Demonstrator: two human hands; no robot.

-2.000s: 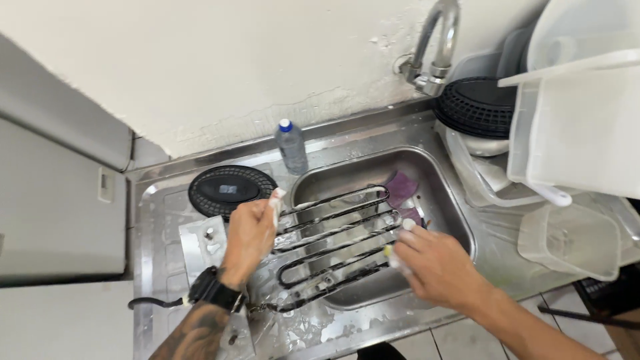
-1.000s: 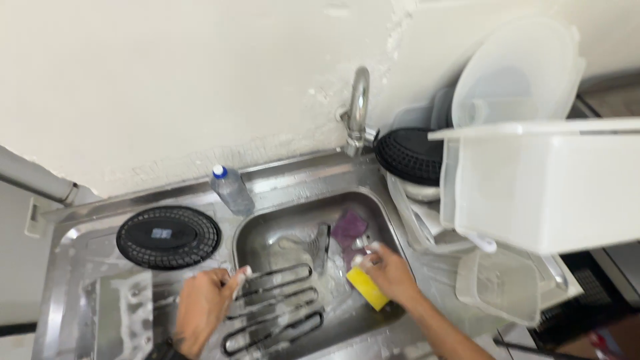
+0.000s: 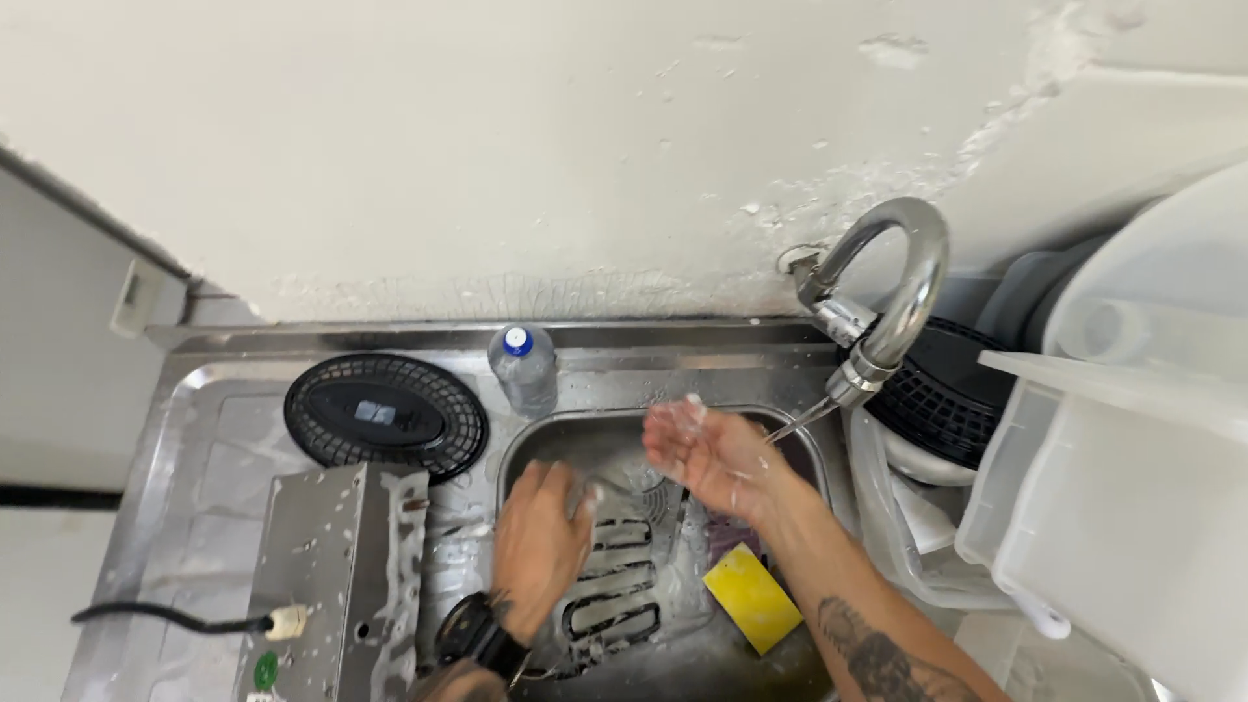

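Observation:
Water runs from the chrome faucet (image 3: 892, 302) onto my right hand (image 3: 707, 453), which is palm up with its fingers apart, soapy and holding nothing. My left hand (image 3: 546, 546), back upward, is over the left side of the steel sink (image 3: 624, 419); whether its hidden fingertips touch anything I cannot tell. A soapy looped heating element (image 3: 614, 619) lies in the sink, joined to a metal housing (image 3: 312, 565) with a black cord on the drainboard. The yellow sponge (image 3: 753, 597) rests in the sink below my right hand, beside a purple cloth or pad (image 3: 729, 538), partly hidden.
A black oval plastic basket (image 3: 386, 414) lies upside down on the drainboard. Behind the sink's left rim stands a clear bottle with a blue cap (image 3: 524, 370). Another black basket (image 3: 941, 390) and stacked translucent plastic containers (image 3: 1131, 517) crowd the right side, near the faucet.
My right hand has let go of the yellow sponge and moved up under the faucet. Water now runs. My left hand has left the element's loops it was at. The view has shifted.

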